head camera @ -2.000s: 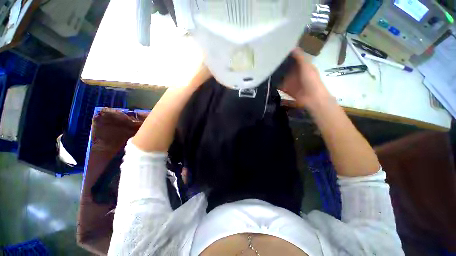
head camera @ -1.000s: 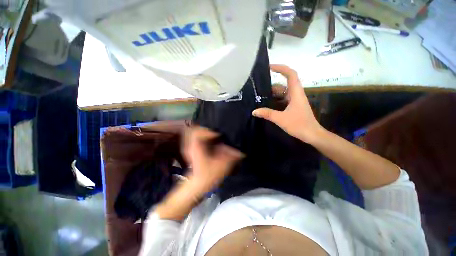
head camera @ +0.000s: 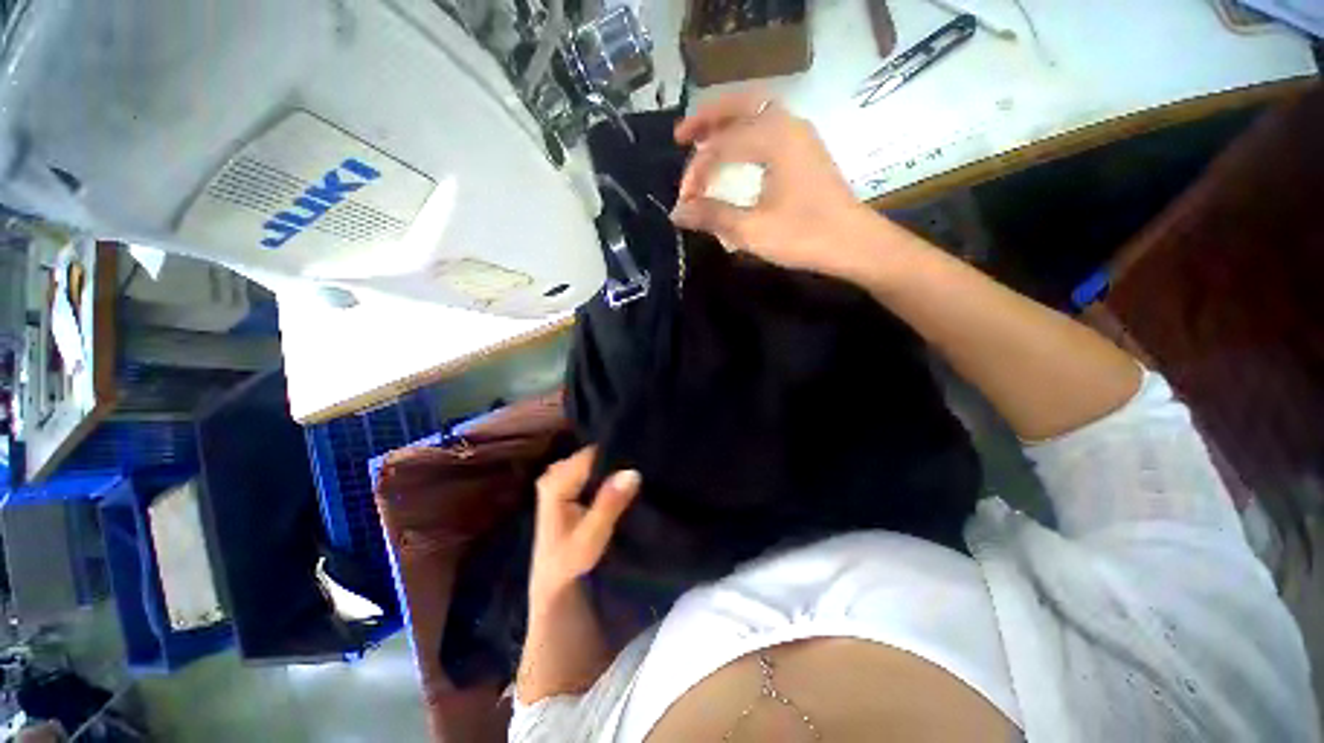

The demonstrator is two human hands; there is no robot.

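Note:
The black garment (head camera: pixel 784 392) lies over my lap and reaches up onto the table edge beside the sewing machine head (head camera: pixel 363 189). A thin pale line runs along its upper part. My left hand (head camera: pixel 574 523) holds the garment's left side, thumb on the cloth. My right hand (head camera: pixel 770 182) is at the garment's top, its fingertips closed on the cloth by the pale line. A white patch shows between its fingers; I cannot tell what it is. A small metal frame-shaped part (head camera: pixel 627 290) shows by the head's tip. The needle area is unclear.
Dark snips (head camera: pixel 918 61) and a brown box (head camera: pixel 745 41) are on the white table (head camera: pixel 1104 95). A brown-lined crate (head camera: pixel 472 486) stands at the left, brown cloth (head camera: pixel 1234 290) hangs at the right. Blue bins (head camera: pixel 167 566) stand further left.
The view has shifted, so the machine head now sits further left. My right hand has moved up the garment and closed its fingertips. My left hand, blurred before, is now on the cloth's left side.

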